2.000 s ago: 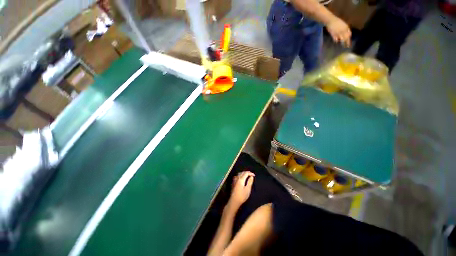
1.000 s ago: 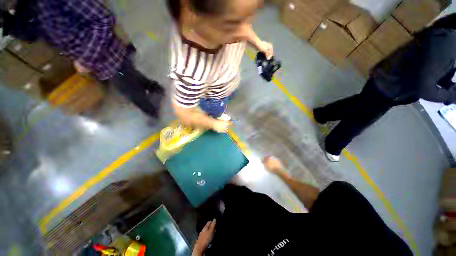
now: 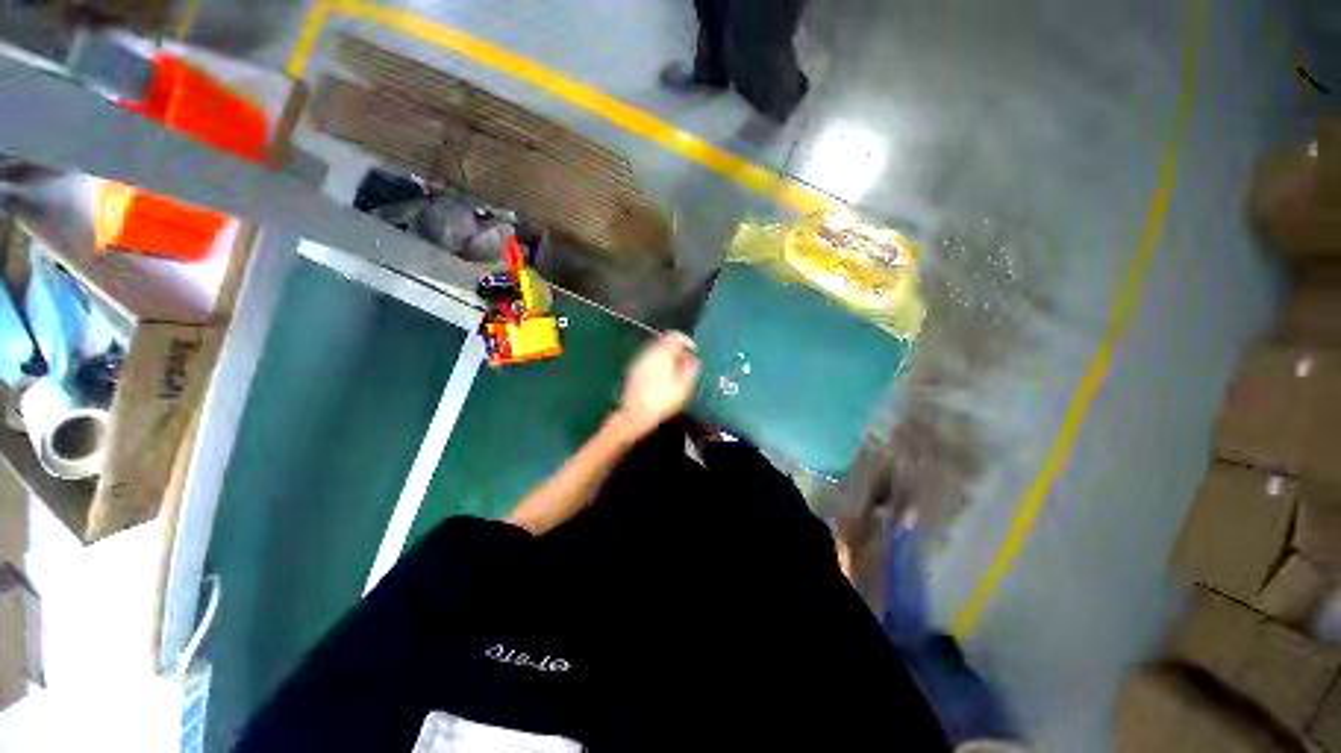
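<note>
My left hand is blurred over the right edge of the green workbench, beside the teal-topped cart; its fingers and any hold are unclear. Small white bits lie on the teal top. The orange tape dispenser stands at the bench's far corner, with scissors with red and yellow handles upright beside it. My right hand is not visible; only a sliver of skin shows at the right side of my black shirt.
A yellow plastic bag lies at the cart's far end. Flat cardboard lies beyond the bench. Cartons are stacked at right. A person's dark-trousered legs are at the top; blurred blue trousers show at lower right.
The view has swung back towards the bench. My left hand has moved forward to the bench edge beside the cart. My right hand has gone out of sight. The striped-shirted person has left the cart's far side.
</note>
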